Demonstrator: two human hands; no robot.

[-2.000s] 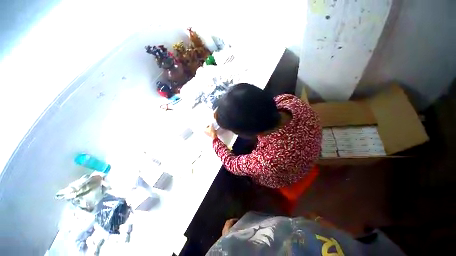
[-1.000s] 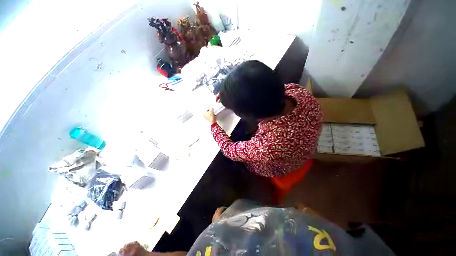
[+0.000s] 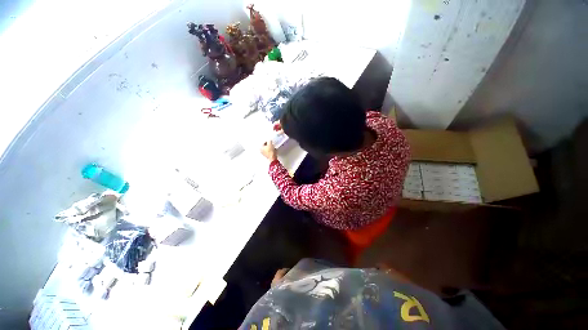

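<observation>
Neither of my hands can be made out. White cartons (image 3: pixel 200 209) lie on the white table (image 3: pixel 222 248), with another carton (image 3: pixel 174 234) beside them. Small wrapped items (image 3: pixel 108 284) and a dark bundle in clear plastic (image 3: pixel 129 247) lie to their left. A grey printed shirt (image 3: pixel 342 300) fills the bottom edge, with a bit of skin at its left side; I cannot tell whose it is. Glare washes out much of the tabletop.
A person in a red patterned top (image 3: pixel 361 177) works at the table, hand (image 3: pixel 269 151) at a carton. An open shipping carton (image 3: pixel 501 161) holds white boxes on the floor. Turquoise bottle (image 3: pixel 105 178), beige cloth (image 3: pixel 93 213), scissors (image 3: pixel 210 111) and carved figures (image 3: pixel 222 57) stand or lie by the wall.
The view has shifted. A hand that showed at the bottom left one second ago is out of view. The person in red has moved their hands slightly at the carton.
</observation>
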